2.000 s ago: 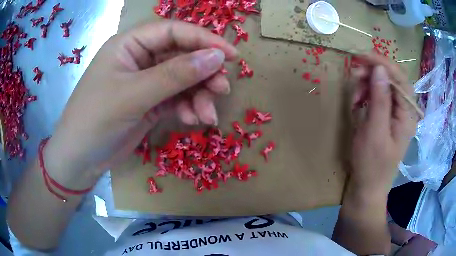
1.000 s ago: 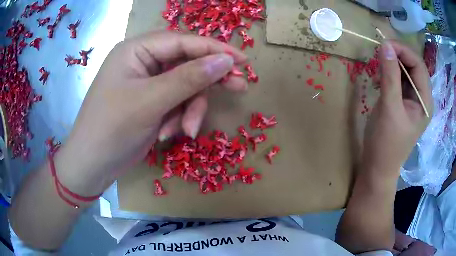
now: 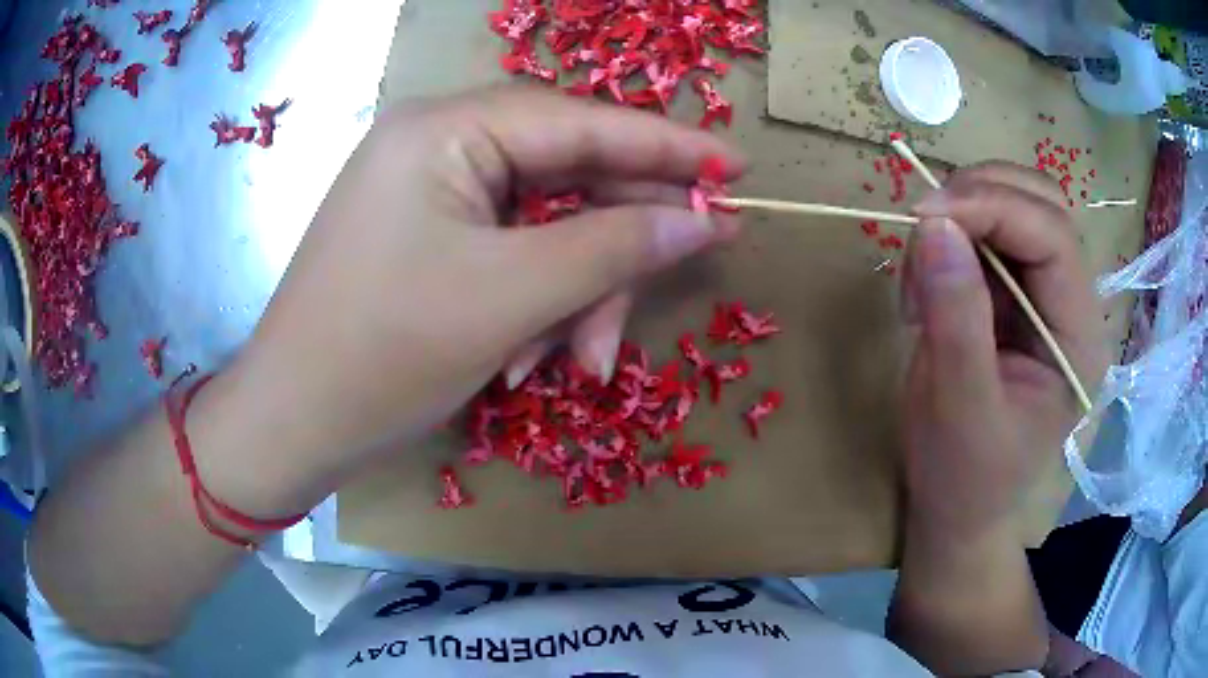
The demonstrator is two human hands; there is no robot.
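My left hand [image 3: 530, 245] holds a small red figure piece [image 3: 709, 186] between thumb and index finger. My right hand [image 3: 987, 311] holds two thin pale sticks. The tip of one stick [image 3: 821, 209] touches the held piece. The other stick [image 3: 1033, 311] slants across the fingers, and its upper end has a tiny red bit on it. A pile of red figure pieces [image 3: 596, 424] lies on the brown cardboard [image 3: 795, 490] below my left hand. Small red bits [image 3: 1064, 162] lie scattered at the upper right.
A white round cap [image 3: 921, 81] sits on a smaller cardboard piece [image 3: 821, 80]. Another red pile [image 3: 643, 47] lies at the top. More pieces [image 3: 60, 239] lie on the shiny tabletop at left. A white bottle [image 3: 1126, 73] and clear plastic bag [image 3: 1153, 397] are at right.
My right hand has taken the stick from the white cap and moved left, bringing its tip to the piece in my left hand. The cap holds no stick now.
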